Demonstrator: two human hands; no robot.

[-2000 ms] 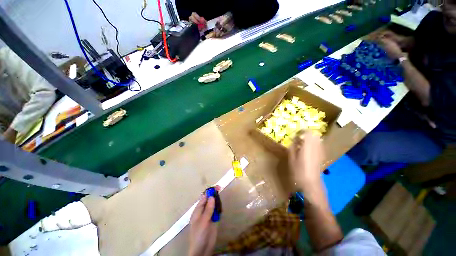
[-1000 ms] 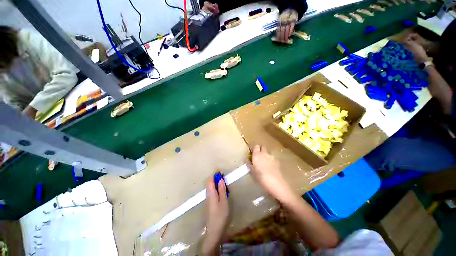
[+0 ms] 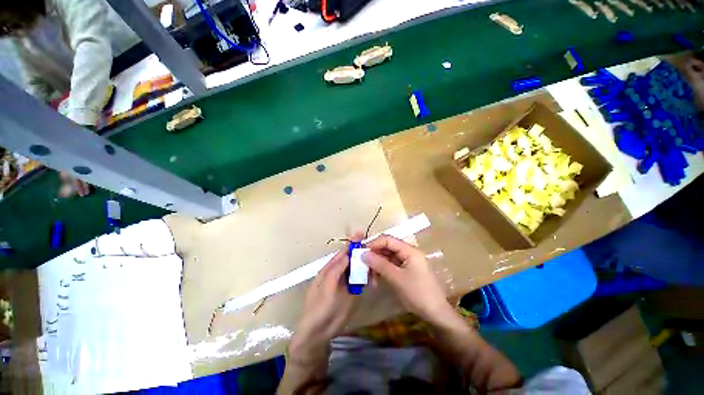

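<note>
A blue battery cell (image 3: pixel 355 287) is upright between my two hands near the middle of the bench. A white pad (image 3: pixel 359 266) lies on its near face. My left hand (image 3: pixel 328 289) grips the cell from the left. My right hand (image 3: pixel 405 274) has its thumb and fingertips on the pad's right edge. Thin dark wires (image 3: pixel 374 222) stick out beyond the cell's far end. A white strip (image 3: pixel 286 281) runs diagonally across the bench under my hands. Thin leaded pieces (image 3: pixel 261 305) lie by its left end.
A carton (image 3: pixel 488 208) of yellow pads stands right. A green conveyor (image 3: pixel 270 123) beyond carries tan packs and blue cells. A blue cell pile (image 3: pixel 656 116) is far right, a grey post (image 3: pixel 123 173) left, white sheets (image 3: pixel 108 308) near left, and a blue stool (image 3: pixel 540 289) below.
My right hand has moved from the carton, past the strip's right end, to the cell. My hands now meet at the cell, which shows a white pad. The view has shifted.
</note>
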